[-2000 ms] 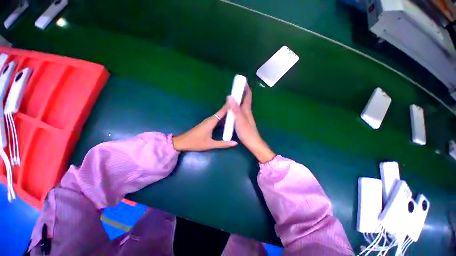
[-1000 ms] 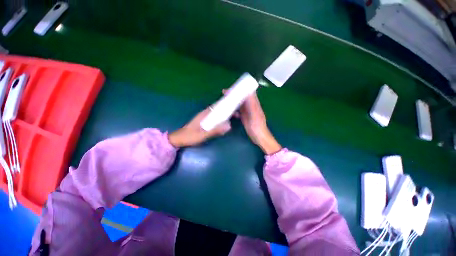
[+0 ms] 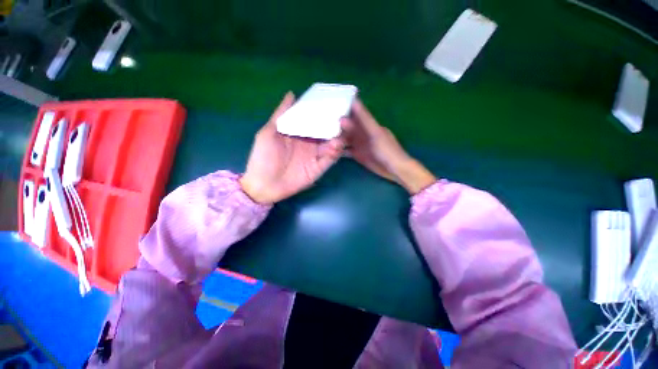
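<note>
A white slab-shaped unit (image 3: 317,110) is held above the green surface at the middle, its plain face up and tilted. My left hand (image 3: 285,158) is under and around its left end and lower edge, palm upward. My right hand (image 3: 369,140) holds its right edge with the fingers. The unit's underside is hidden.
A red divided tray (image 3: 148,148) at left holds several white units with black ovals and loose cables. Plain white units lie on the green belt (image 3: 288,36), one at upper right (image 3: 462,45). White units with cables (image 3: 610,256) are piled at lower right.
The held unit has turned from its narrow side to its broad plain face and lies flatter. My left palm has opened under it. The view has swung left, showing more of the tray.
</note>
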